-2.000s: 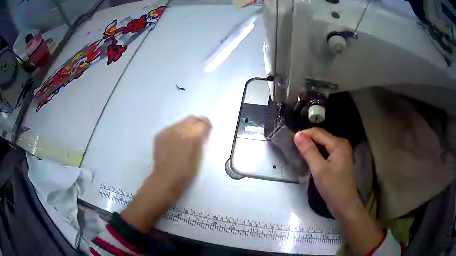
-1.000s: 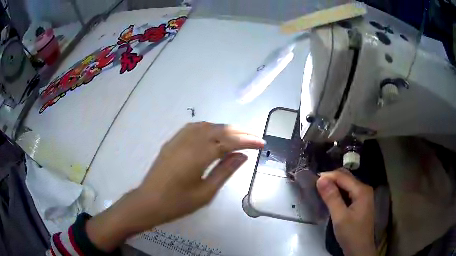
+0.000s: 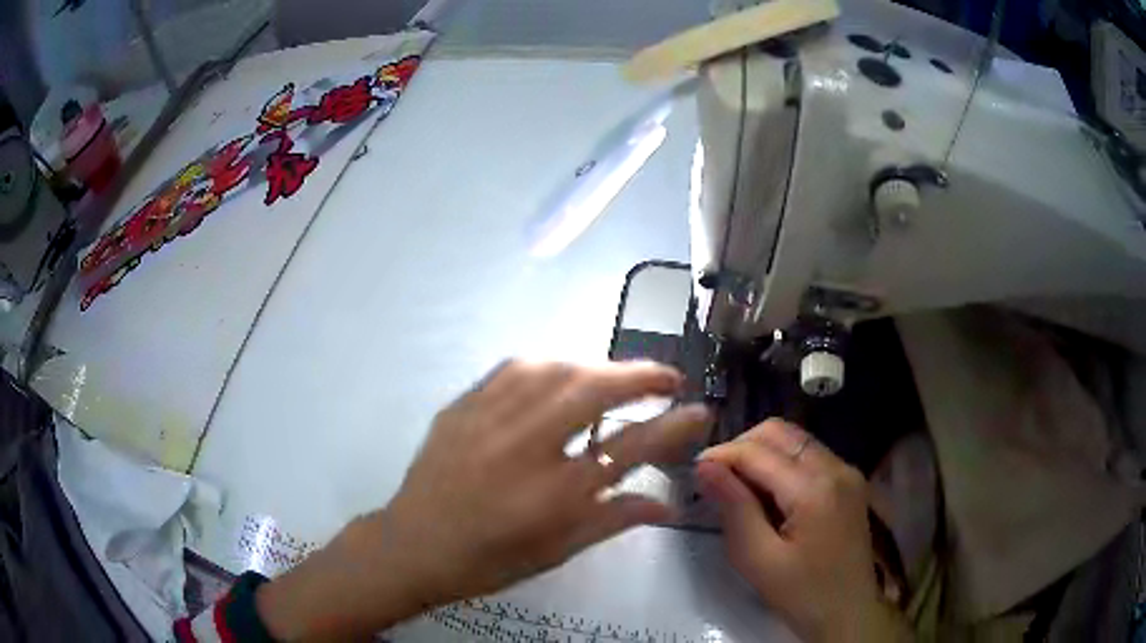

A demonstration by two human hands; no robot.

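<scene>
The white sewing machine head (image 3: 779,189) stands right of centre, with its presser foot (image 3: 714,377) above the metal needle plate (image 3: 654,302). My left hand (image 3: 528,477) is over the left part of the plate, its fingers apart and pointing at the foot; I see nothing in it. My right hand (image 3: 804,528) is just in front of the foot, thumb and forefinger pinched together at the cloth edge, most of which the fingers hide. The beige and dark garment cloth (image 3: 1005,440) lies bunched right of my right hand, under the machine arm.
A red floral decoration (image 3: 226,176) is on the table's left part. A printed ruler (image 3: 540,624) runs along the front edge. White cloth (image 3: 138,502) hangs at the left front corner. A pink bottle (image 3: 88,145) stands at the far left. Cream tension dials (image 3: 823,372) stick out of the machine.
My left hand has moved right, from the bare table to the plate beside the foot. My right hand stays at the foot, now closer to my left. The small dark thread bit on the table no longer shows.
</scene>
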